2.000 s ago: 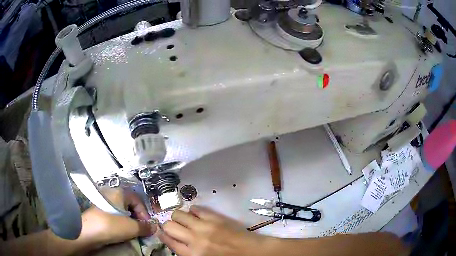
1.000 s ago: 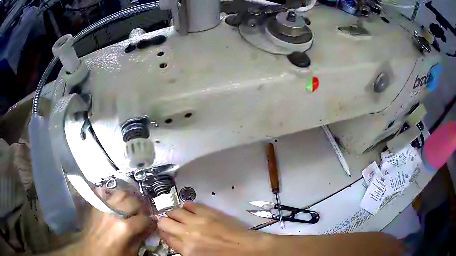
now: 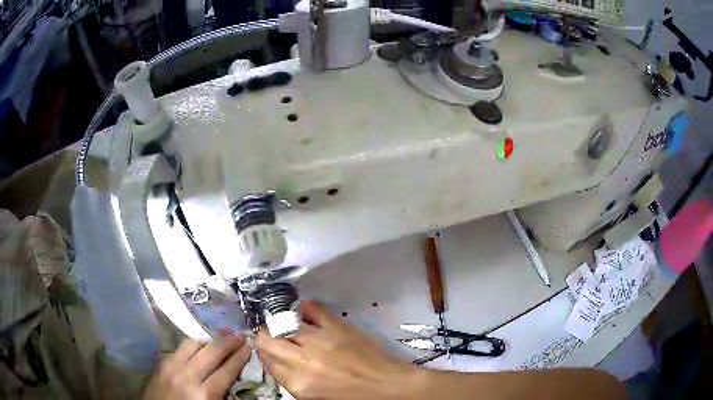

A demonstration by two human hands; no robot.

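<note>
The khaki garment [image 3: 39,305] lies bunched at the far left, with a small bit of cloth [image 3: 254,388] showing between the hands at the bottom edge. My left hand [image 3: 205,367] is beside the needle area, fingertips down near the presser foot; what lies under them is hidden. My right hand [image 3: 313,351] is close beside it, its fingertips near the needle area below the white tension knob [image 3: 282,322]. Both hands are bare. The off-white sewing machine [image 3: 391,176] stands over the work; the needle point is too blurred to tell.
An awl with a brown handle [image 3: 435,275] and black-handled snips [image 3: 469,342] lie crossed on the bed. A slim white stick [image 3: 532,254] lies near the pillar. White printed labels [image 3: 610,289] and a pink object [image 3: 688,238] are at right. A grey lamp part [image 3: 113,273] hangs at left.
The view has shifted, so the machine sits lower and further right. My left hand has turned from a curled grasp to extended fingers, lower down. My right hand stays near the needle.
</note>
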